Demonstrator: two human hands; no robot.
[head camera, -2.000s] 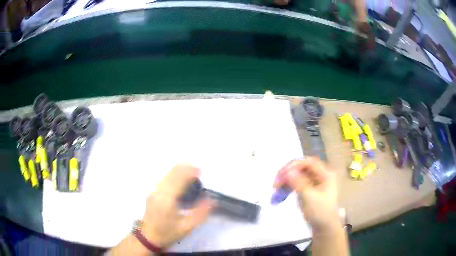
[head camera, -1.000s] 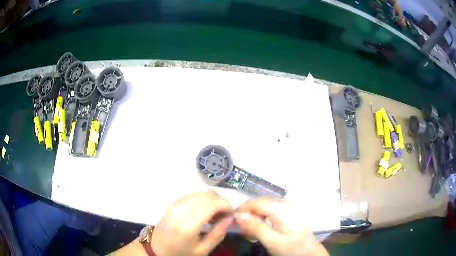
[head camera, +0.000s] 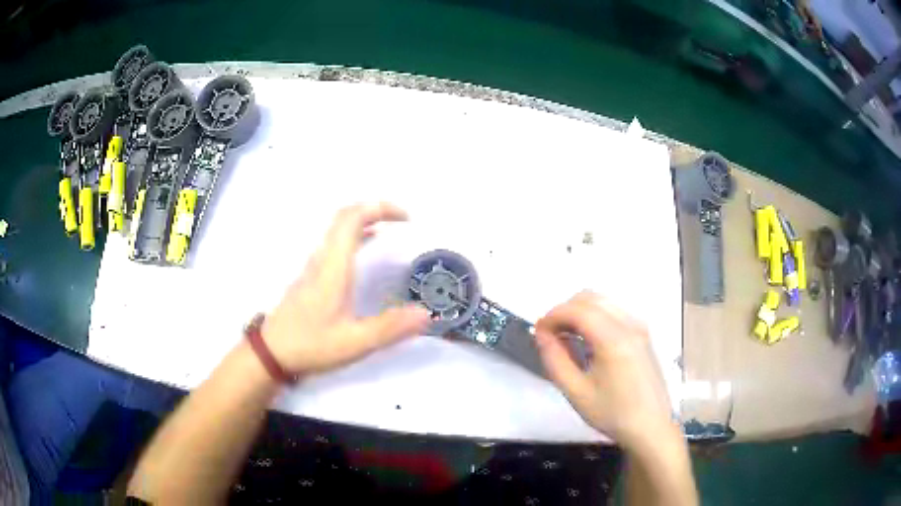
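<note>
A dark grey fan body lies on the white sheet, its round spoked head (head camera: 442, 290) at the left and its handle (head camera: 522, 341) slanting down to the right. A green circuit board (head camera: 487, 324) shows in the handle near the head. My left hand (head camera: 331, 301) is open left of the head, fingers spread, thumb tip at the head's lower left rim. My right hand (head camera: 608, 366) is curled over the handle's far end. A small greyish-blue bit shows between its fingers; what it holds is mostly hidden.
Units with yellow cells (head camera: 185, 212) fan out at the left. At the right, one housing (head camera: 711, 242) lies on cardboard (head camera: 736, 371), beside loose yellow cells (head camera: 774, 247) and a purple one. Grey housings (head camera: 850, 267) are heaped at far right. A green belt (head camera: 474, 49) runs behind.
My hands were together at the sheet's front edge. They have parted: the left has moved up left of the fan head, the right to the handle's end. The camera view has also shifted.
</note>
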